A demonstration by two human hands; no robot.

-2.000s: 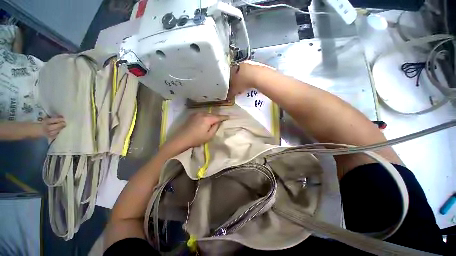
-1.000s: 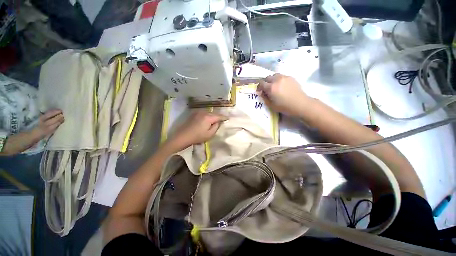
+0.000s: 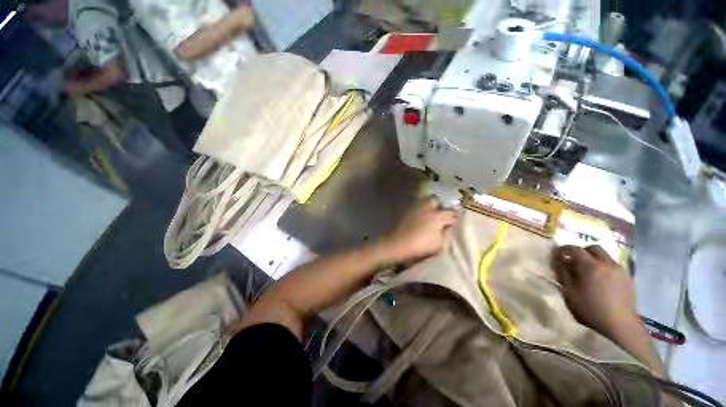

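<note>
The beige bag body (image 3: 525, 278) lies below the machine, its upper edge at the yellow-orange clamp frame (image 3: 509, 210). Yellow binding tape (image 3: 487, 274) runs down the bag from near the clamp to the dark zipper (image 3: 569, 364). My left hand (image 3: 426, 230) is at the bag's left upper edge, left of the clamp, fingers closed on the cloth. My right hand (image 3: 593, 286) is at the bag's right side, below the clamp's right end, fingers curled; its grip is hidden. The white machine head (image 3: 478, 135) stands above the clamp.
Stacked bags (image 3: 263, 119) with hanging straps lie left of the dark metal plate (image 3: 358, 187). More beige cloth (image 3: 191, 318) is at lower left. Thread snips (image 3: 665, 331) lie right of my right hand. A person's arm (image 3: 215, 33) shows at upper left.
The view has swung left, so things appear further right. My left hand has moved off the tape to the bag's left edge. My right hand has come down from beside the clamp to the cloth.
</note>
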